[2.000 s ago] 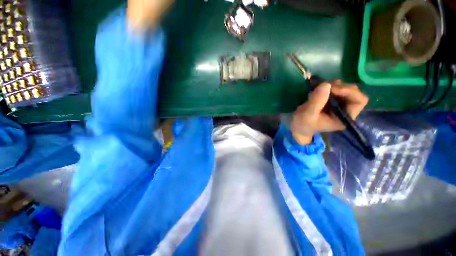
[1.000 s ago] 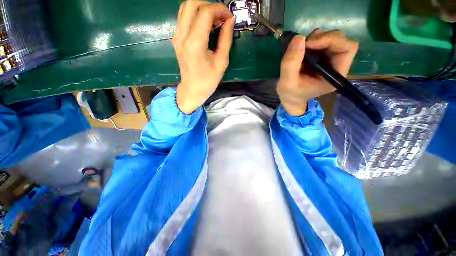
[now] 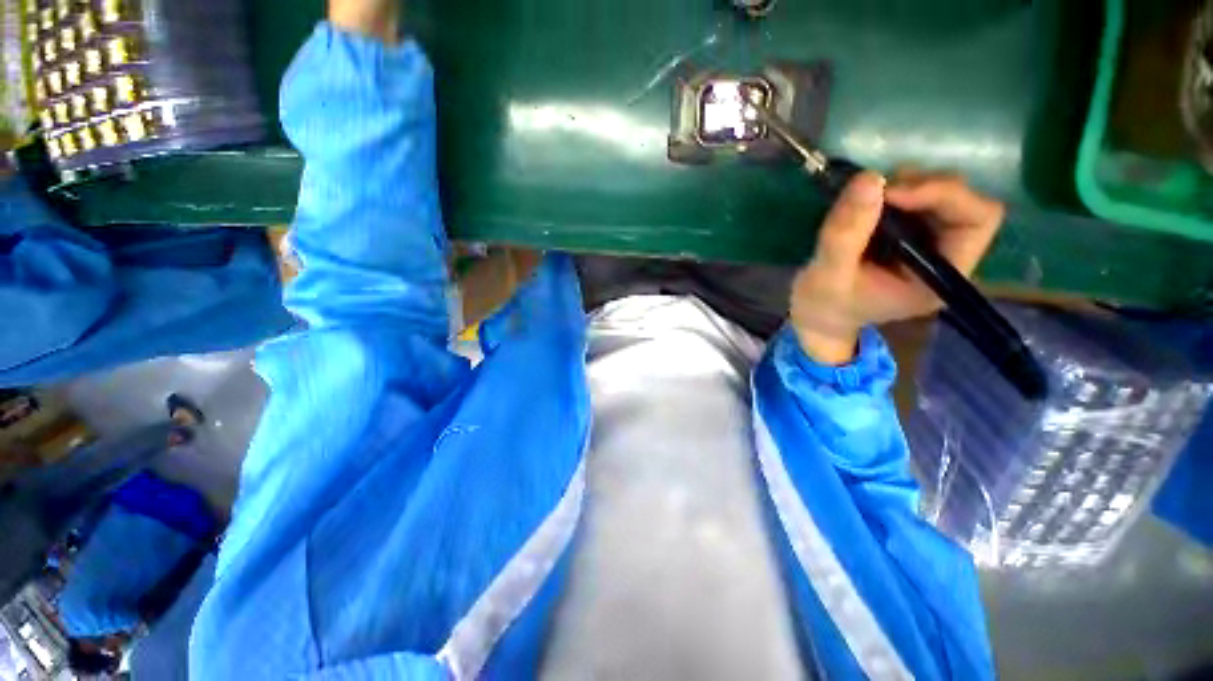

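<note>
A small watch case with a pale, shiny inside sits in the dark-grey holding fixture on the green bench. My right hand holds the black soldering iron like a pen. The iron's metal tip points left and reaches the right side of the case; I cannot tell if it touches. My left hand is at the top edge, left of the fixture, mostly cut off; its fingers are out of the picture. A thin pale line lies on the bench left of the fixture.
The green bench runs across the top. Blister trays with yellow-gold pieces stand at upper left. A green basket is at upper right. A wrapped tray stack is below the bench edge at right. Another person's blue sleeve is at left.
The case now sits in the fixture, empty two seconds ago. Since one second ago, my left hand has left the case and moved up and left. The iron's tip stays at the case.
</note>
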